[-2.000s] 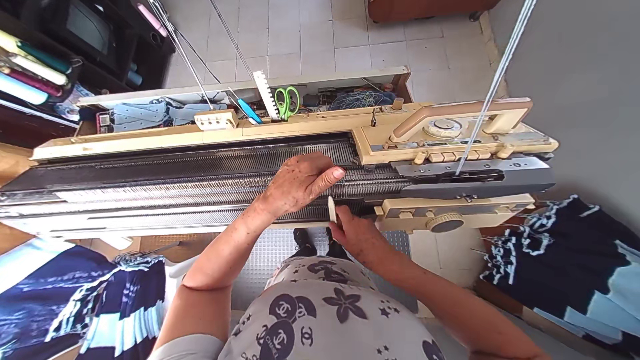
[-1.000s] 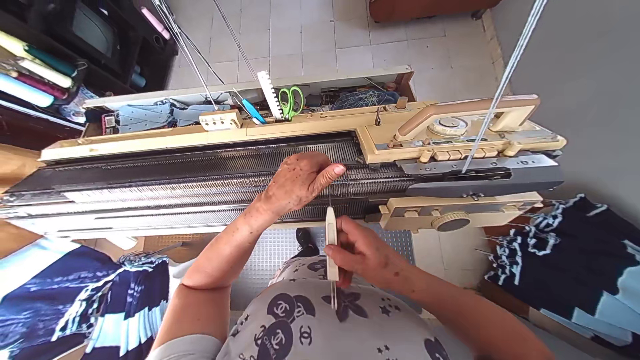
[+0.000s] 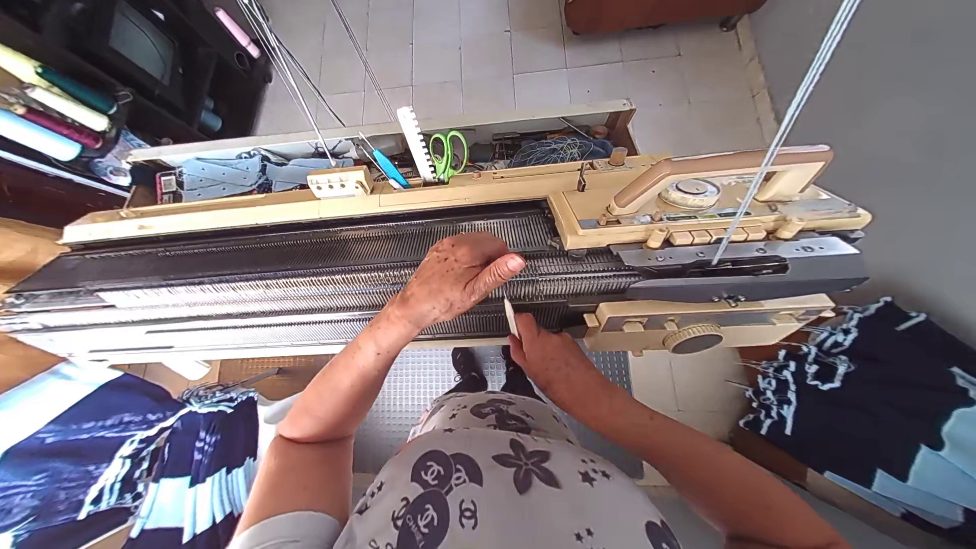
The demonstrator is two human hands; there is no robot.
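Note:
Across the view runs a double-bed knitting machine (image 3: 252,274) with rows of metal needles. My left hand (image 3: 461,278) lies over the needle beds near the middle, thumb out to the right; what is under its fingers is hidden. Just below and right of it, my right hand (image 3: 545,351) grips a slim white-handled tool (image 3: 511,316), its thin tip pointing up at the needles. Right of both hands stand the main carriage (image 3: 709,198), with a brown handle and a dial, and the lower carriage (image 3: 713,324). Pale yarn (image 3: 789,122) runs down to the carriage's yarn feeder.
Behind the beds, a long tray (image 3: 621,114) holds green-handled scissors (image 3: 448,155), a blue-handled tool (image 3: 390,168), a white toothed comb (image 3: 416,145) and tangled yarn. Navy and light-blue knitted pieces hang at left (image 3: 198,457) and right (image 3: 862,396). Yarn cones (image 3: 57,114) stand at upper left.
My right hand with the white tool drew back toward my body, then moved up again to the beds' front edge. My left hand has stayed over the needles.

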